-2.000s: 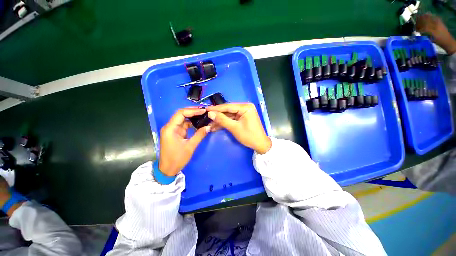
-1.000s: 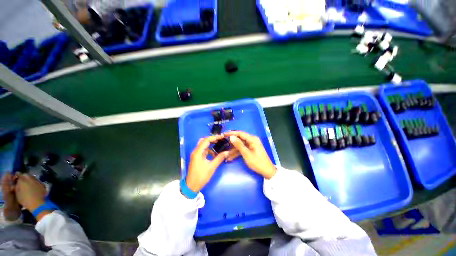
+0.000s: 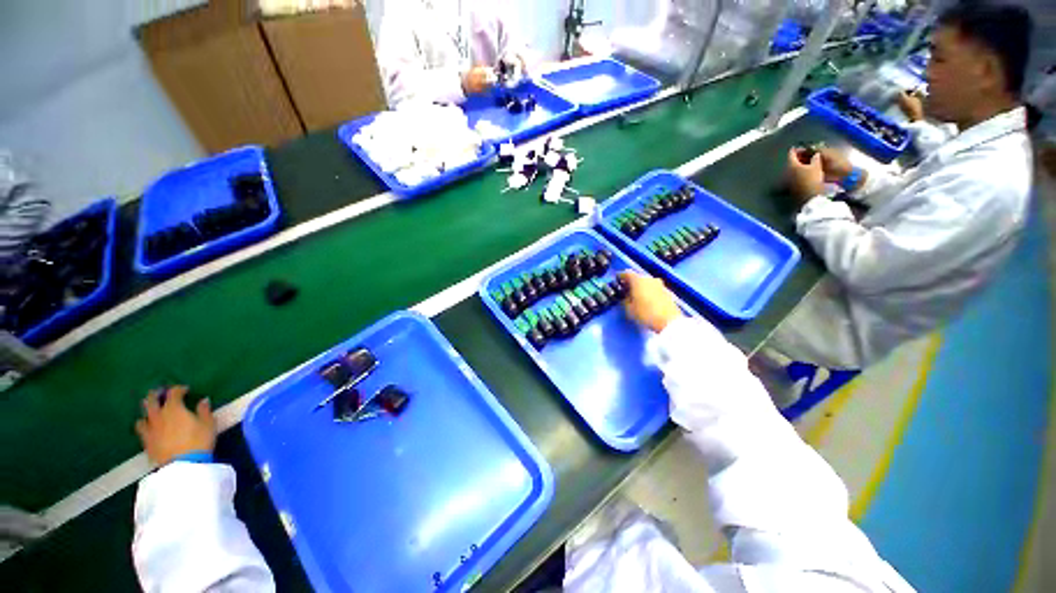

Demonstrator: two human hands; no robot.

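My right hand (image 3: 651,304) is over the middle tray (image 3: 620,400), its fingertips on the black unit at the right end of the nearer row of board-and-housing units (image 3: 564,315). My left hand (image 3: 177,429) is at the belt's near edge, fingers spread and bent downward. A dark bit shows at its fingertips; whether it is gripped cannot be told. Several black units in work (image 3: 347,368) with thin silver leads lie near the top of the work tray (image 3: 405,487). Tiny dark parts (image 3: 455,565) lie at its near edge.
A dark piece (image 3: 280,292) and white units (image 3: 539,162) lie on the green belt (image 3: 382,249). Another tray of units (image 3: 730,261) stands to the right, beside a seated person (image 3: 915,220). Across the belt are trays of black and white parts and another person.
My hands have parted from the black housing above the work tray. My right hand has moved to the middle tray, my left to the belt edge. The view has turned right and up.
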